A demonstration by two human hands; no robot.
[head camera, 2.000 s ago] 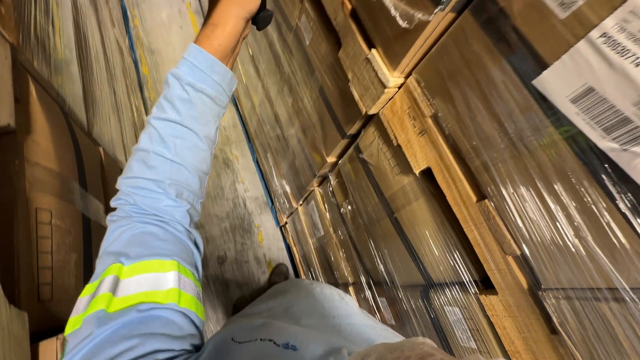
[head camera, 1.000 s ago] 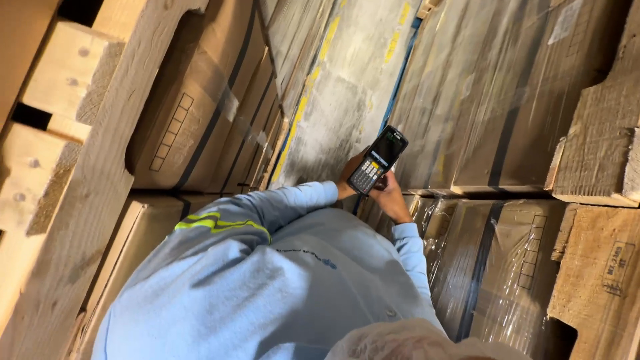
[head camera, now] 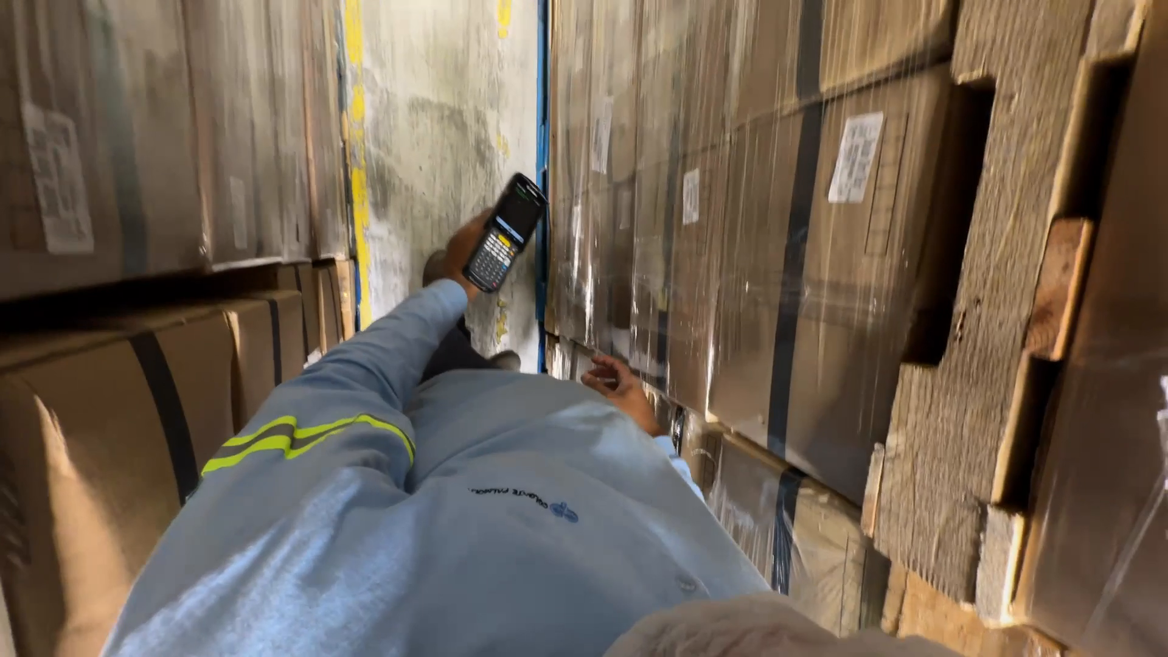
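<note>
A black handheld mobile computer (head camera: 507, 234) with a keypad and a small screen is in my left hand (head camera: 464, 252), which grips its side and back. It is tilted, its top end toward the upper right, above the concrete floor strip. My right hand (head camera: 622, 387) is lower and to the right, beside the wrapped cartons, with its fingers loosely curled and apart and nothing seen in them. Whether it touches the wrap, I cannot tell.
A narrow concrete aisle (head camera: 429, 119) with yellow marks runs ahead. Stretch-wrapped cartons (head camera: 757, 255) with black straps line the right, beside a wooden pallet (head camera: 949, 456). More strapped cartons (head camera: 100, 411) stand close on the left.
One second ago both hands were at the mobile computer; now only my left hand holds it, and my right hand has come away to the right. The view has turned to line up with the aisle.
</note>
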